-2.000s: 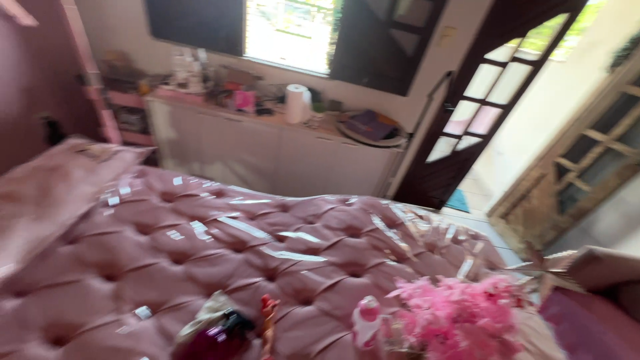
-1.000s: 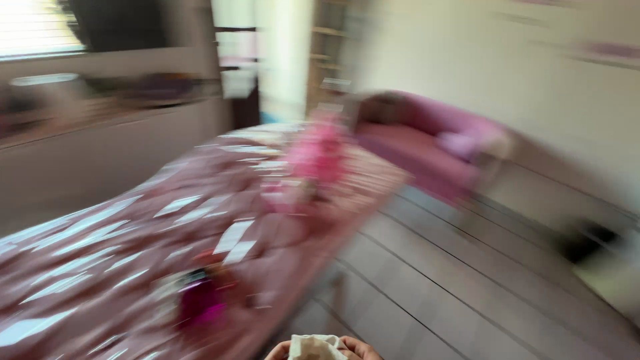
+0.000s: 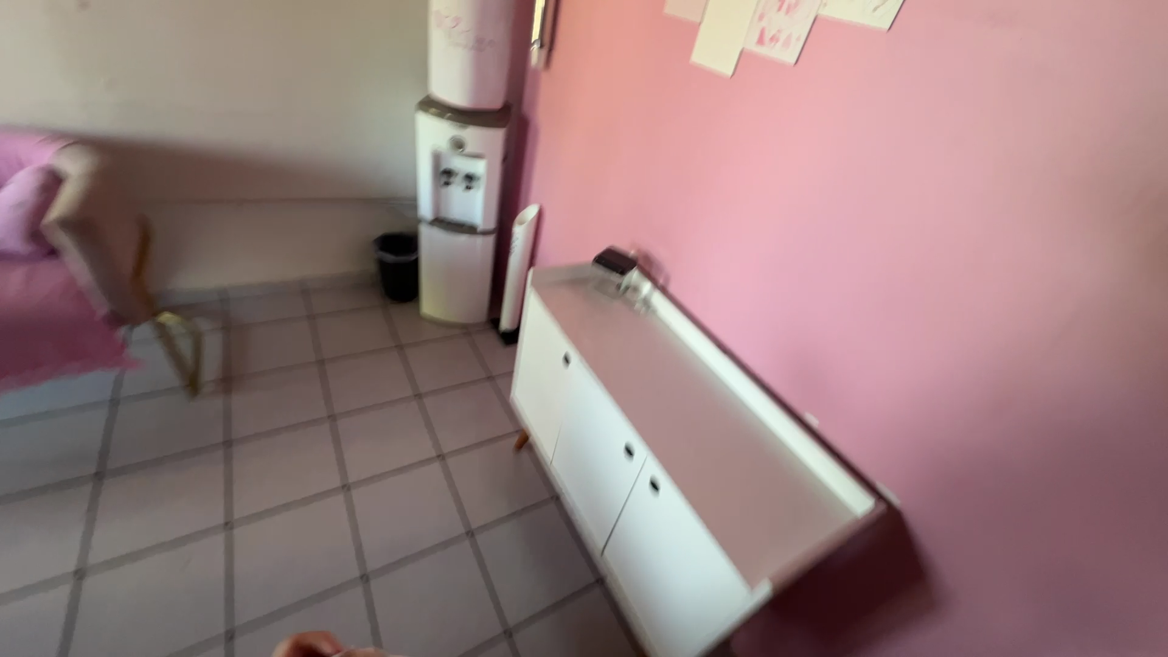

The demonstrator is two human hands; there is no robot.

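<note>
At the bottom edge, left of centre, only a small blurred part of a hand shows, seemingly my left hand (image 3: 315, 644). The frame cuts it off, so its grip and anything in it are hidden. My right hand cannot be made out. The hand fragment appears over the grey tiled floor (image 3: 283, 547), to the left of a low white cabinet (image 3: 584, 465) with round dark finger holes in its doors.
A white water dispenser (image 3: 456, 265) stands by the corner, with a black waste bin (image 3: 398, 266) beside it. A small dark object (image 3: 615, 261) lies on the cabinet's far end. A pink-covered sofa (image 3: 55, 301) is at left; papers (image 3: 783, 27) hang on the pink wall.
The view has swung right, away from the tufted pink surface. One second ago both hands held a whitish thing at the bottom edge; now only part of a hand shows.
</note>
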